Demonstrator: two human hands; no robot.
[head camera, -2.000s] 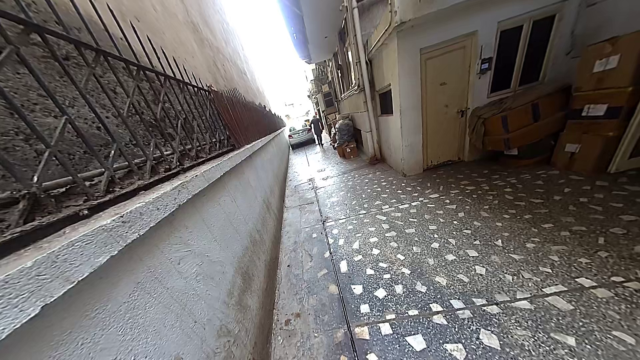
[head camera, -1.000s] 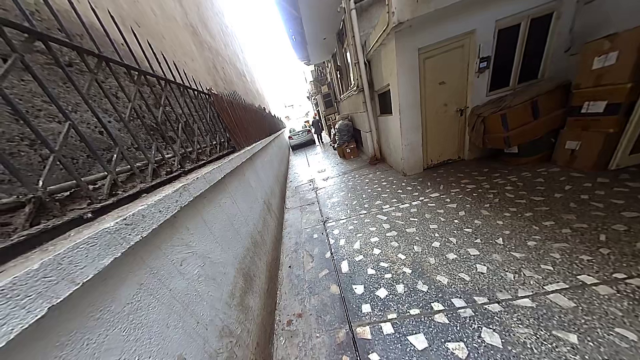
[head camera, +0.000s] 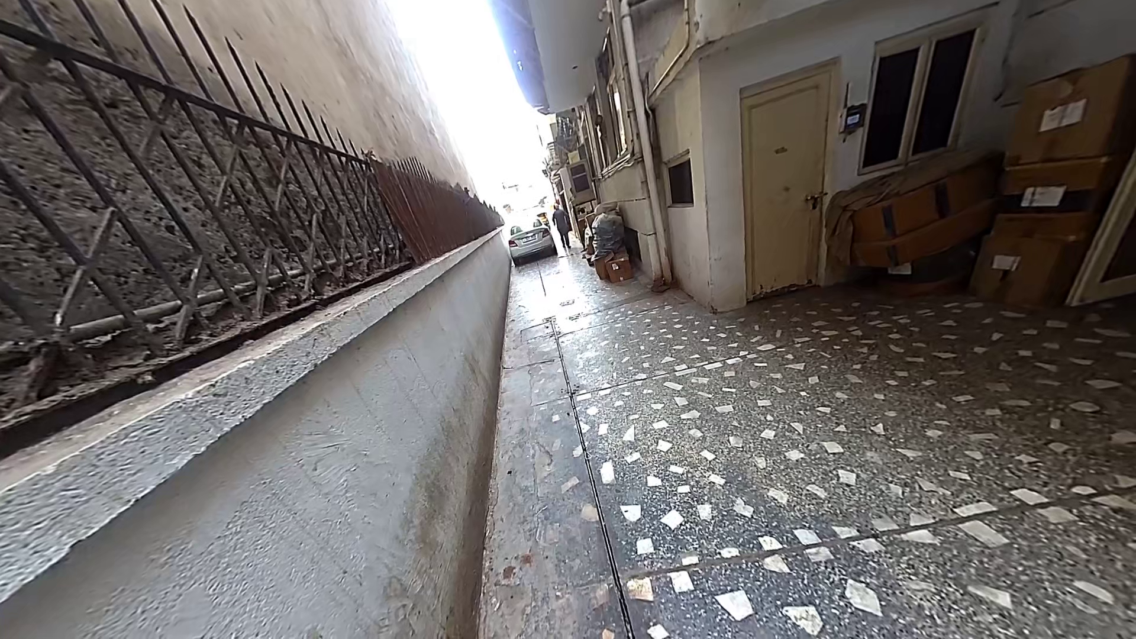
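Note:
Neither my left hand nor my right hand shows in the head view, so what they hold or touch is hidden. A low plastered wall (head camera: 355, 426) runs along the left, topped by a spiked metal fence (head camera: 222, 177). To its right lies a terrazzo floor (head camera: 763, 426) with pale stone chips and a dark joint line. A cream door (head camera: 785, 186) with a latch stands shut on the right, beside a window (head camera: 923, 98) with dark panes. Stacked cardboard boxes (head camera: 1047, 195) stand at the far right.
Down the alley are a parked car (head camera: 531, 241) and a person (head camera: 562, 226) in dark clothing. Cardboard boxes (head camera: 614, 266) with a wrapped bundle (head camera: 608, 232) on top stand near the drainpipe (head camera: 646, 151). A covered, tilted box (head camera: 923, 213) leans by the door.

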